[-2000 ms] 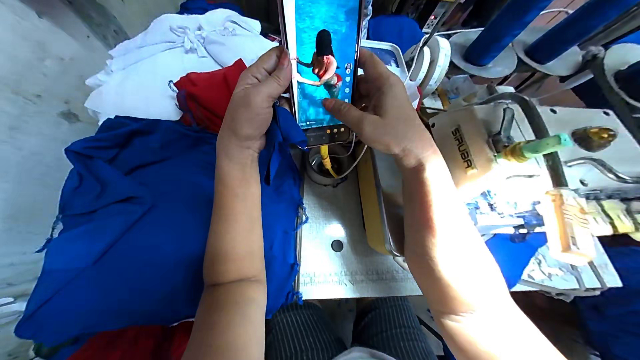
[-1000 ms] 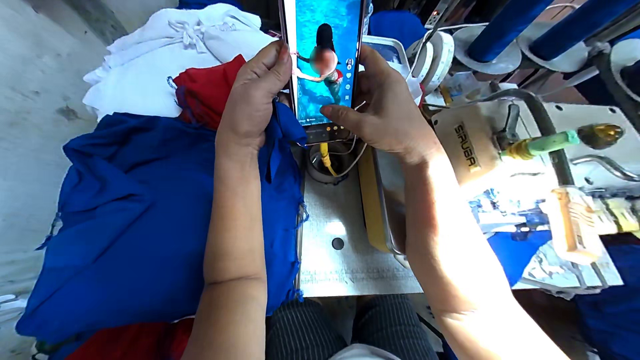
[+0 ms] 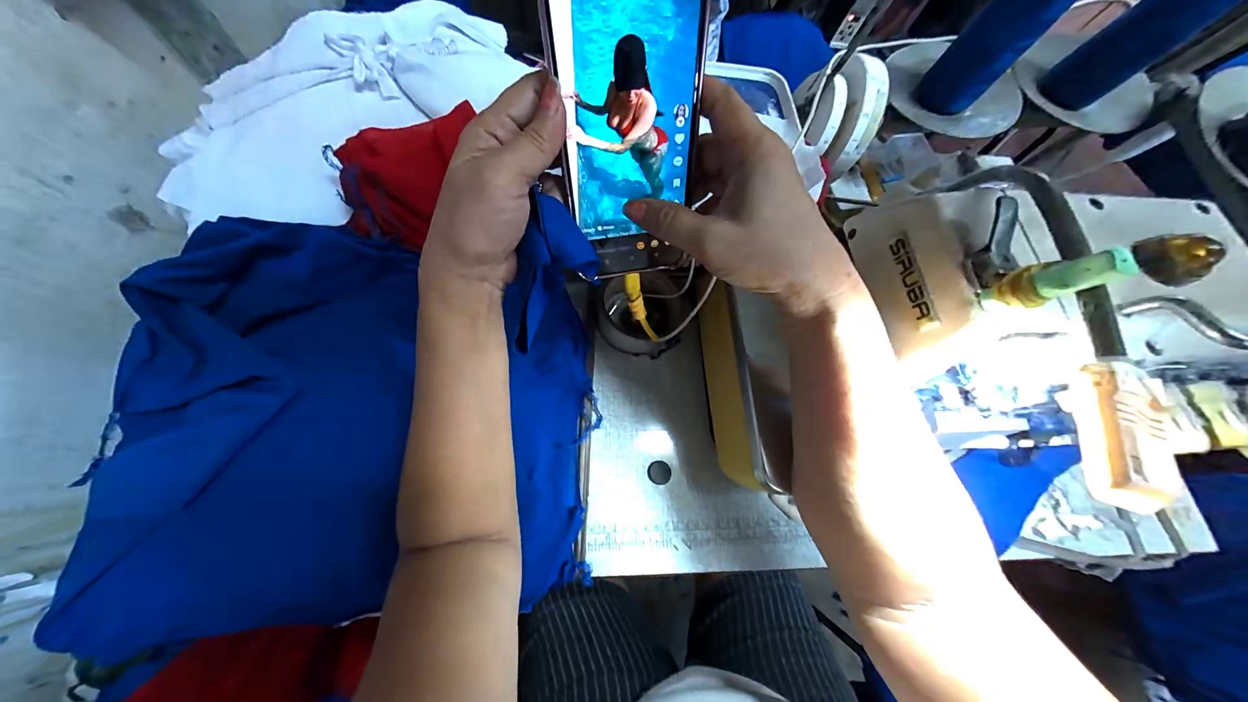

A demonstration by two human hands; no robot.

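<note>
A smartphone is held upright at the top centre, its lit screen showing a swimmer in blue water. My left hand grips its left edge. Along the right edge my right hand holds it, with the thumb over the lower part of the screen. A yellow plug on a white cable hangs just below the phone, over a round dark holder. Blue fabric lies under and beside my left forearm, and a strip of it reaches up to the phone's lower left corner.
White garments and red cloth lie behind the blue fabric. A yellow-sided metal tray stands on the metal table. At right is a Siruba sewing machine, with blue thread cones behind it.
</note>
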